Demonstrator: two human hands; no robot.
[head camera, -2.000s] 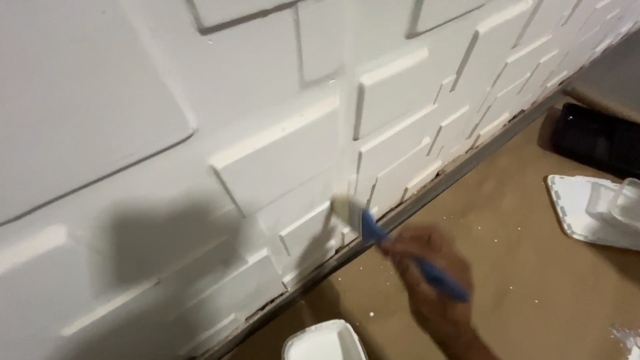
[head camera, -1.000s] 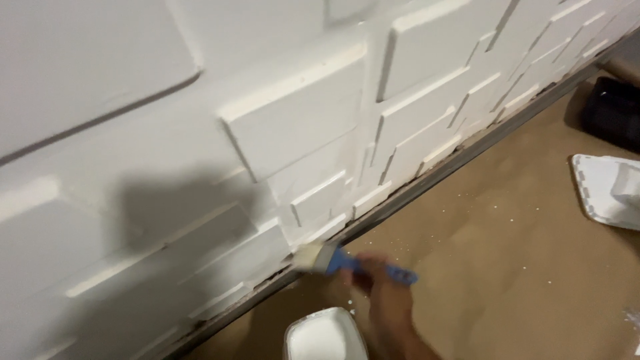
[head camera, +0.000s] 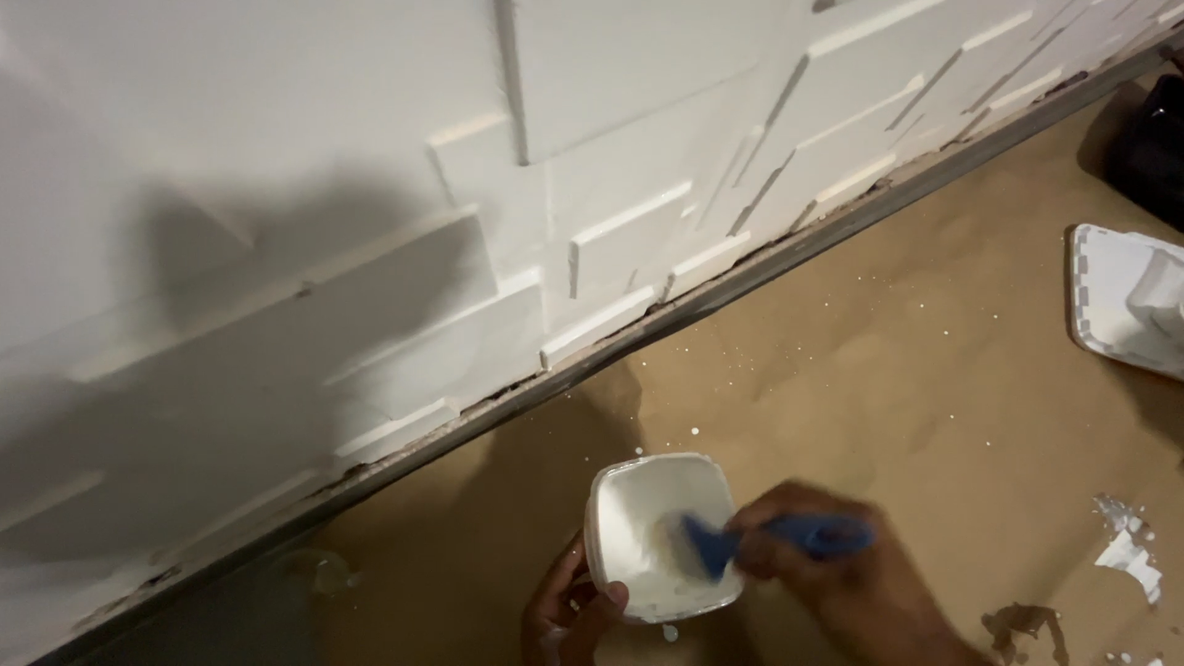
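My right hand (head camera: 814, 555) grips a paintbrush with a blue handle (head camera: 814, 535); its bristles are down inside a square white plastic tub (head camera: 638, 490) of white paint. My left hand (head camera: 578, 601) holds that tub by its lower left edge, with the thumb on the rim. Above the hands rises a white wall panel (head camera: 629, 240) with raised rectangular blocks, partly in shadow. A dark grey strip (head camera: 703, 305) runs along the panel's foot, with a rough, chipped edge above it.
Brown paper (head camera: 879, 370) speckled with white drops covers the floor. A white plastic lid or tray (head camera: 1110, 305) lies at the right, below a black object (head camera: 1152, 157). White paint splashes (head camera: 1128, 555) mark the lower right. A clear round item (head camera: 319, 572) sits at the lower left.
The brush has moved from the panel's foot into the tub. My left hand has come into view, holding the tub. The view has shifted somewhat.
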